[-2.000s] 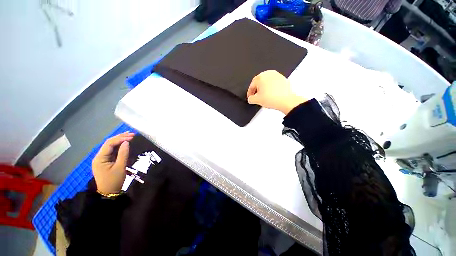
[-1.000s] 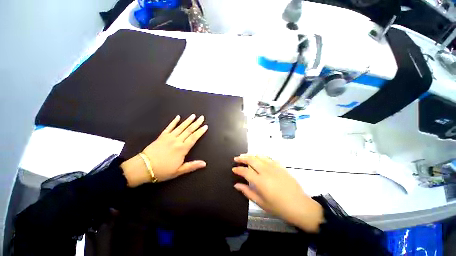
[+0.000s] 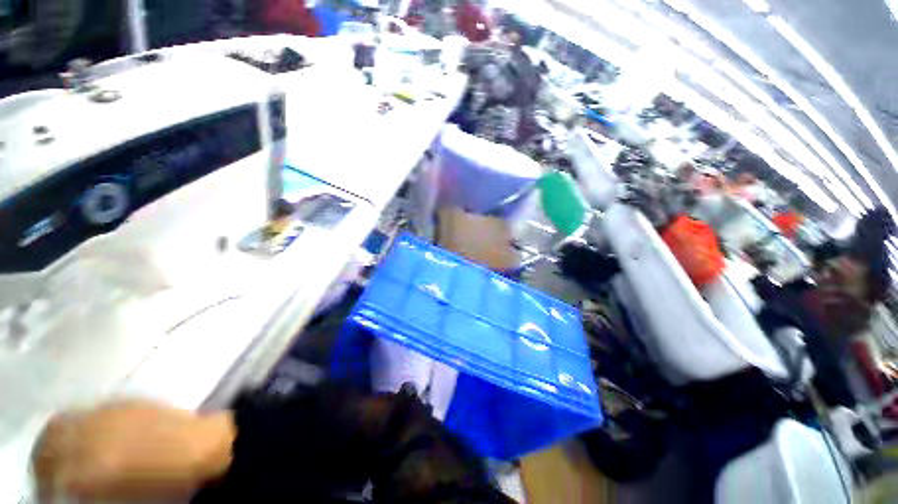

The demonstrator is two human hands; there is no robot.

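Observation:
My right hand (image 3: 133,451) is blurred at the lower left of the view, over the front of the white machine table (image 3: 212,330). Its black sleeve runs to the right along the bottom. The fingers cannot be made out, so I cannot tell if it holds anything. My left hand is out of view. The white sewing machine (image 3: 167,113) with its black control panel (image 3: 148,172) and round dial stands at the upper left. The needle area and the dark garment panel are not in view.
A blue plastic crate (image 3: 473,305) stands beside the table on the right. A tray recess with small items (image 3: 305,221) is at the table's right end. Beyond are white tables, orange and green items, dark shapes and rows of ceiling lights, all blurred.
The view has swung far right, from the dark panel under my hands to the machine's right end, the crate and the factory floor. My left hand has left the view.

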